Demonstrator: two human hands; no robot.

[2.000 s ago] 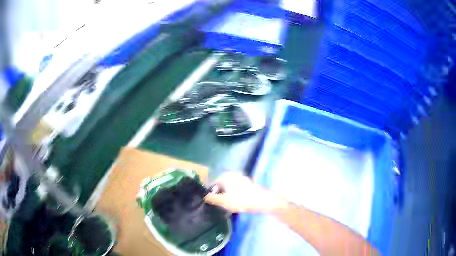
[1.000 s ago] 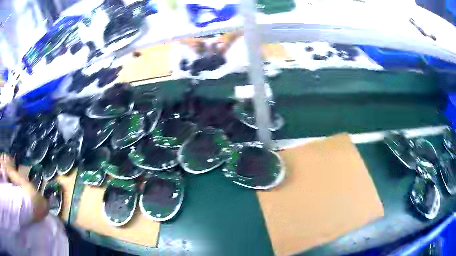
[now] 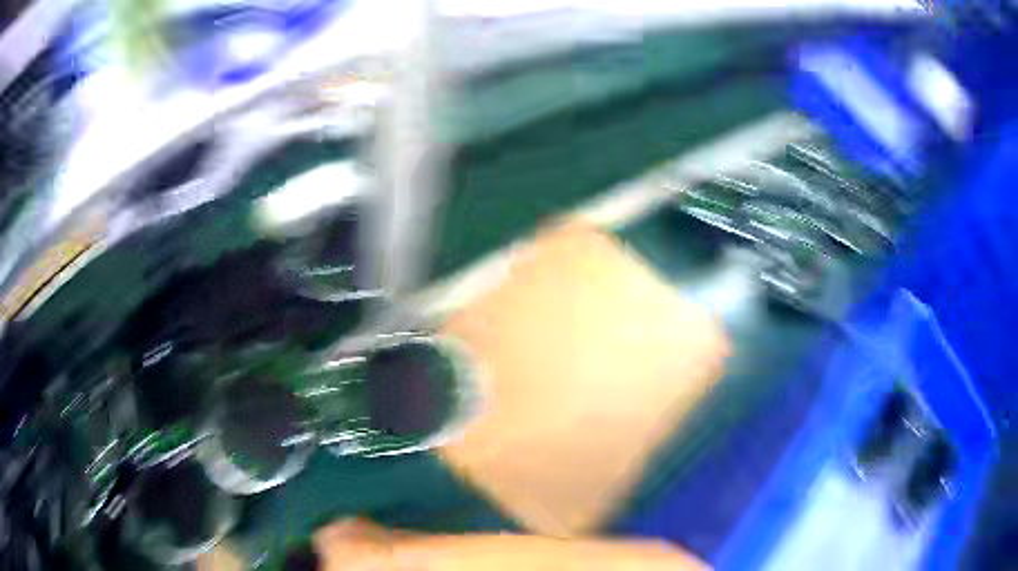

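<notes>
The picture is strongly blurred. Units with dark centres and pale rims lie crowded at left; one [image 3: 411, 388] overlaps the left edge of the tan cardboard sheet [image 3: 592, 368]. My right hand and forearm [image 3: 368, 547] enter low in the picture, partly cut off by the bottom edge, beside dark, blurred unit parts at lower left. Its fingers and any grip cannot be made out. A dark, blurred unit [image 3: 910, 452] is inside the blue tote [image 3: 770, 491] at lower right, over its white liner. My left hand is not in view.
More units [image 3: 781, 223] lie on the green bench beyond the cardboard at upper right. A grey upright post [image 3: 411, 190] stands behind the nearer units. A white shelf crosses the top. Blue totes [image 3: 994, 257] rise at the right edge.
The view has swung left, then partly back right. My right hand, earlier on a unit over the cardboard, is now low at left. A dark unit now shows in the tote.
</notes>
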